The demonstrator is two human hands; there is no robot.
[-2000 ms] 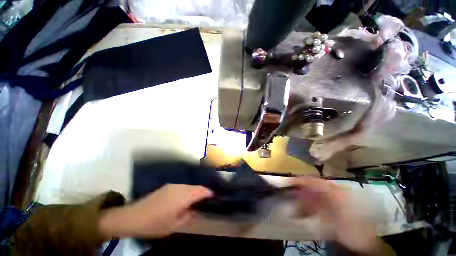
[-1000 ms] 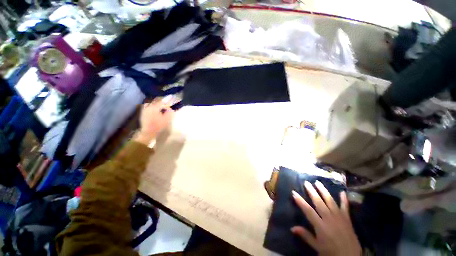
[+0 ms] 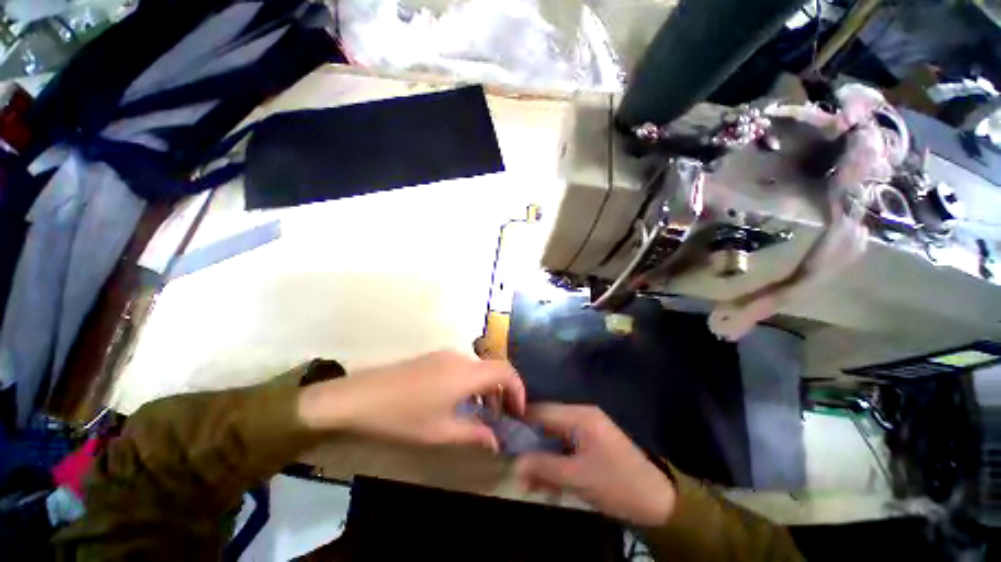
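My left hand [image 3: 439,404] and my right hand [image 3: 582,456] are close together over the front of the table. Both hold a small grey-blue piece [image 3: 527,436] between their fingers. A dark panel [image 3: 648,368] lies flat on the machine bed, with its left end below the needle area and a grey strip [image 3: 772,406] along its right side. The sewing machine head [image 3: 593,198] stands above it. Another dark panel [image 3: 373,146] lies flat at the back left of the table. A narrow grey strip [image 3: 223,249] lies at the table's left. The presser foot cannot be made out clearly.
A navy and grey bundle [image 3: 82,181] is heaped along the left edge of the table [image 3: 274,318]. Clear plastic [image 3: 483,42] lies behind the table. Pink cloth [image 3: 851,209] hangs on the machine. Black cloth [image 3: 472,527] is below the table's front edge.
The view has swung back right. My left hand has come from the table's left side to my right hand, and both now hold the small piece. My right hand has left the dark panel.
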